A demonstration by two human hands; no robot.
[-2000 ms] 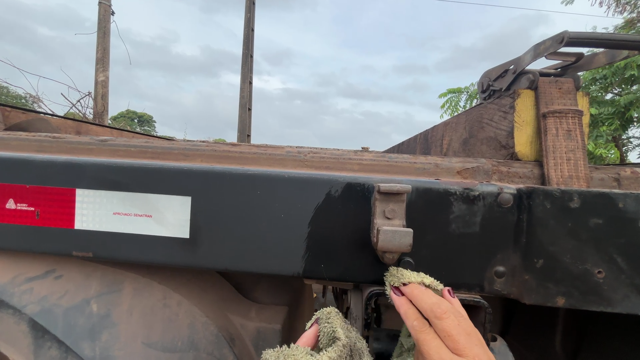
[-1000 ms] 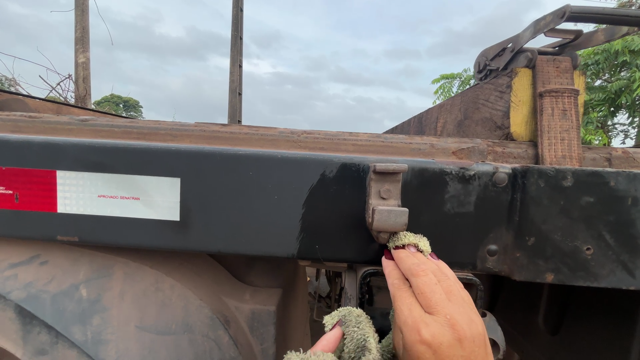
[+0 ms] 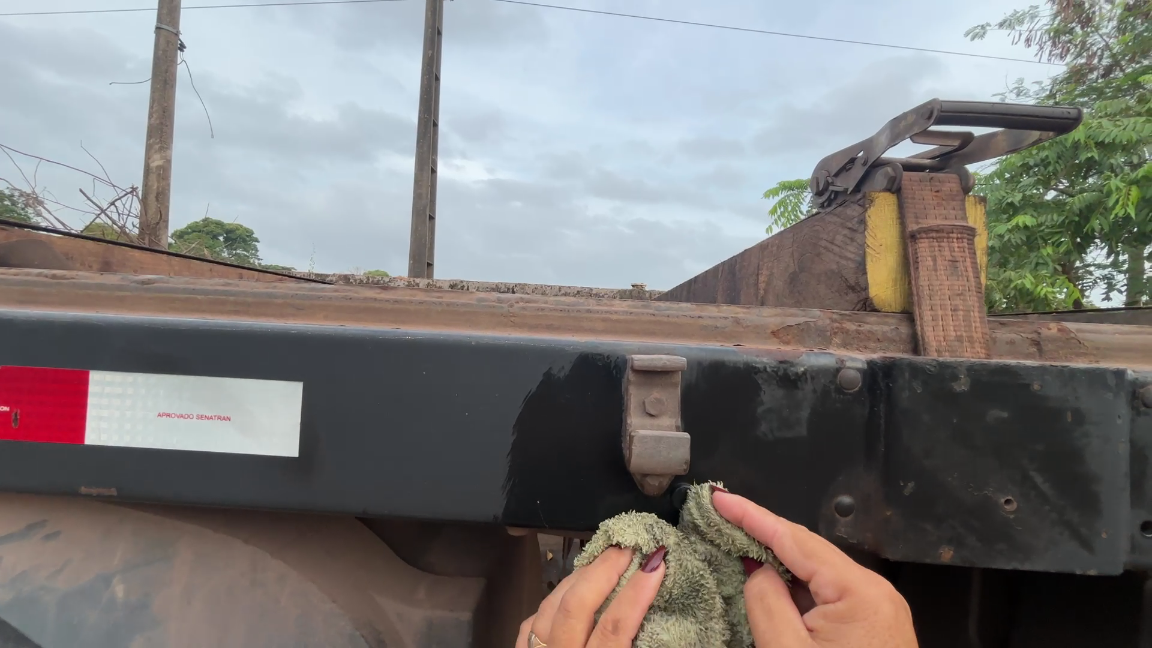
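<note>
Both hands grip a fuzzy green-grey cloth (image 3: 679, 576) just under a rusty metal bracket (image 3: 655, 418) bolted to the black side rail (image 3: 405, 423) of a truck bed. My left hand (image 3: 589, 603) pinches the cloth's left part from below. My right hand (image 3: 810, 567) presses a bunched end of the cloth to the rail's lower edge, right below and to the right of the bracket, beside a small dark round part. Around the bracket the rail looks darker and glossier, with a ragged border on the left.
A red and white reflective strip (image 3: 193, 412) is on the rail at left. A brown ratchet strap (image 3: 945, 270) with a metal ratchet (image 3: 936, 139) runs over a yellow-ended wooden beam (image 3: 783, 261) at right. Below left is a dusty fender (image 3: 180, 576).
My left hand has come up beside my right one, lifting more of the cloth into view. The right hand stays near the bracket's lower end. The view has tilted upward.
</note>
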